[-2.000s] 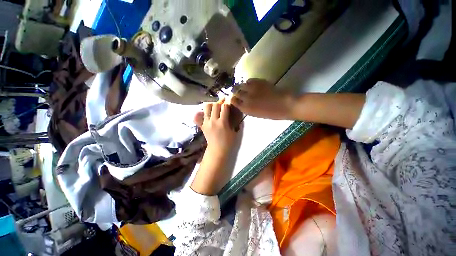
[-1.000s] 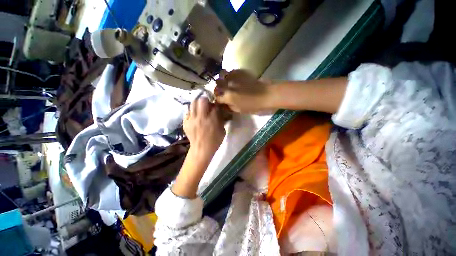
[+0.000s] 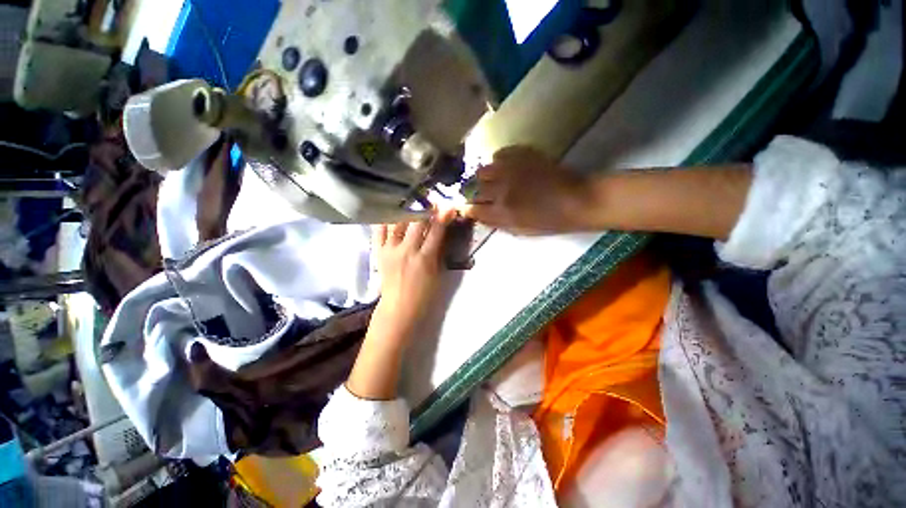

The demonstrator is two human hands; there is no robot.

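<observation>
The cream sewing machine head (image 3: 368,109) stands at the upper centre, its needle area bright with glare. My left hand (image 3: 409,260) lies just below it, fingertips on the garment piece at the presser foot. My right hand (image 3: 531,190) is right of the needle, fingers curled at the work; its fingertips are partly hidden by glare. A small dark brown part (image 3: 459,244) shows between my hands. The white cloth (image 3: 308,260), with a dark speckled band, spreads left of my left hand, with brown cloth (image 3: 298,372) below it.
Black-handled scissors (image 3: 574,45) lie on the machine bed. The white table has a green edge (image 3: 556,298). Brown cloth (image 3: 114,213) is heaped beyond the machine. Yellow cloth (image 3: 278,478) is below the table edge, and orange cloth (image 3: 611,347) is on my lap.
The view has shifted and come back. My left hand's fingers are straighter and more spread near the needle, and the dark part between my hands shows more. My right hand stays beside the needle.
</observation>
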